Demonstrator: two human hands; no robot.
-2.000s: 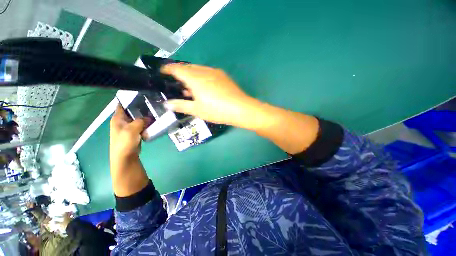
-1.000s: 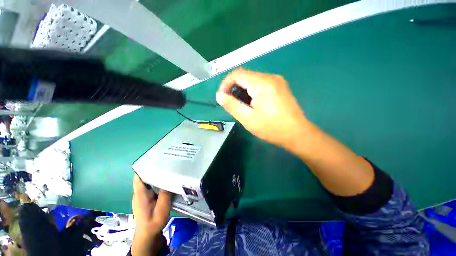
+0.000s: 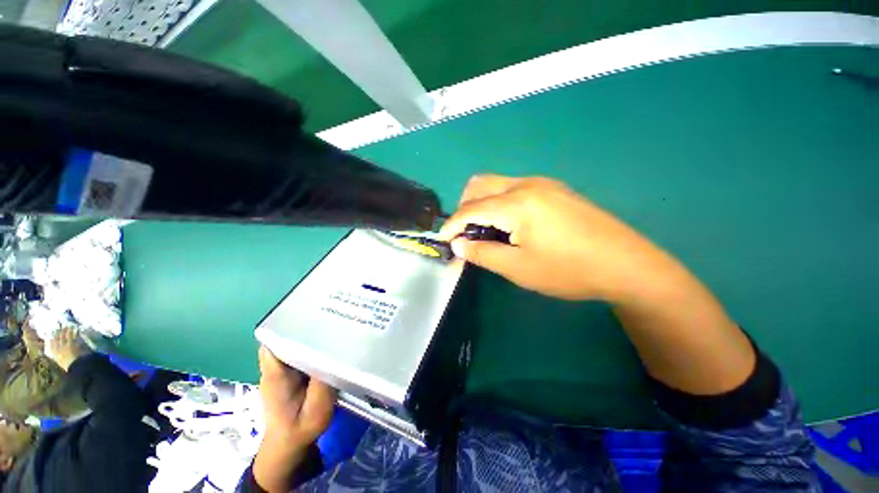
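Note:
The silver-white metal machine housing [image 3: 352,318] stands on the green surface in front of me, with printed text on its pale face and a dark side. My left hand [image 3: 294,400] grips its lower left edge; the fingertips are partly hidden under it. My right hand [image 3: 540,236] is at the housing's far right corner, closed on a small black-handled screwdriver [image 3: 487,233]. A yellow and black part [image 3: 420,246] lies at that far edge, beside my fingertips. The thick black electric screwdriver [image 3: 241,154] looms large at the left, its tip close to my right fingertips.
The green work surface [image 3: 675,173] has a pale rail [image 3: 578,72] along its far side. A dark thin tool [image 3: 856,79] lies at the far right. White parts [image 3: 82,284] are heaped at the left. Another person's arm [image 3: 96,404] is at lower left. Blue crates [image 3: 848,448] show at lower right.
My right hand has come down to the housing's far corner with the small screwdriver. The electric screwdriver looks larger and further right. My left hand still holds the housing.

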